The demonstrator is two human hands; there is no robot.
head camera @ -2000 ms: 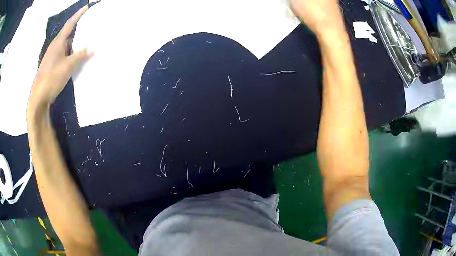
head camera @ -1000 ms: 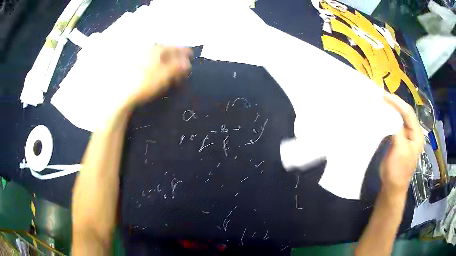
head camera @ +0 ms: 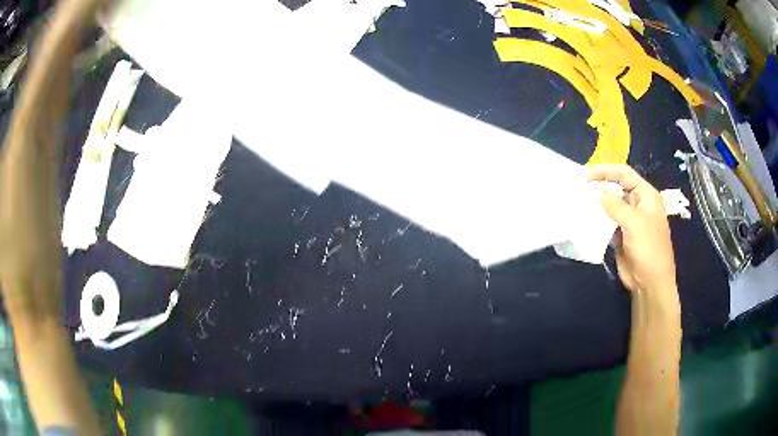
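Observation:
A large white fabric panel stretches across the black table from the upper left to the right. My right hand grips its right end, with the fingers closed on the edge. My left arm rises along the left side of the picture. My left hand is at the top left edge, blurred and partly cut off, near the panel's upper left part. Whether it grips the fabric cannot be told. Another white fabric stack lies at the left, partly under the panel.
Yellow curved patterns lie at the upper right, with a green pencil beside them. A tape roll and a long white bundle lie left. Plastic-wrapped items lie far right. Thread ends dot the black cloth.
My left hand has moved from the middle to the top left. My right hand has moved up and left, and the panel now lies in a long diagonal. The view has also shifted.

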